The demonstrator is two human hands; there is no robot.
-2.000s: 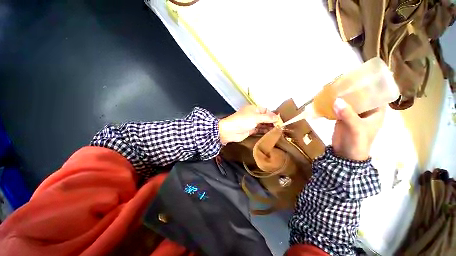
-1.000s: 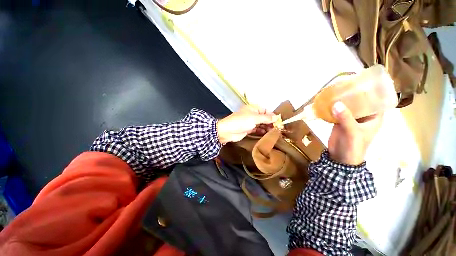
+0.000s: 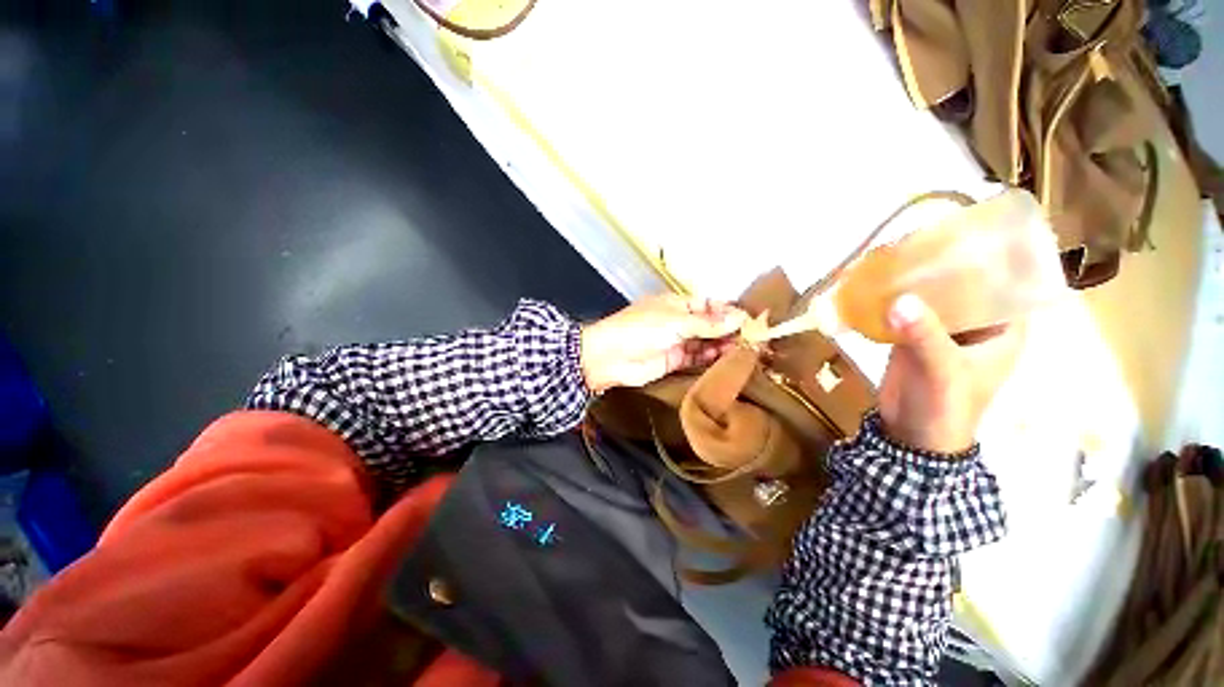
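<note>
A brown handbag (image 3: 792, 463) rests on the lap against the table edge, with a looped strap and a small shiny metal piece on it. My left hand (image 3: 658, 342) pinches a small tan zipper end (image 3: 754, 328) at the bag's top corner. My right hand (image 3: 944, 376) is closed around a translucent glue bottle (image 3: 960, 262) with amber liquid. The bottle lies tilted, its pale nozzle (image 3: 799, 324) pointing left and touching or almost touching the zipper end. The left fingertips partly hide the pinched piece.
A long white table (image 3: 671, 121) with yellow edge tape runs diagonally ahead. Brown bags (image 3: 993, 81) lie piled at the far right, and more brown pieces (image 3: 1175, 577) at the lower right. A brown strap loop lies at the top edge. Dark floor is at left.
The bottle has tilted and shifted slightly, its nozzle staying at the zipper end. A strap loop now shows behind the bottle. Both hands keep their holds.
</note>
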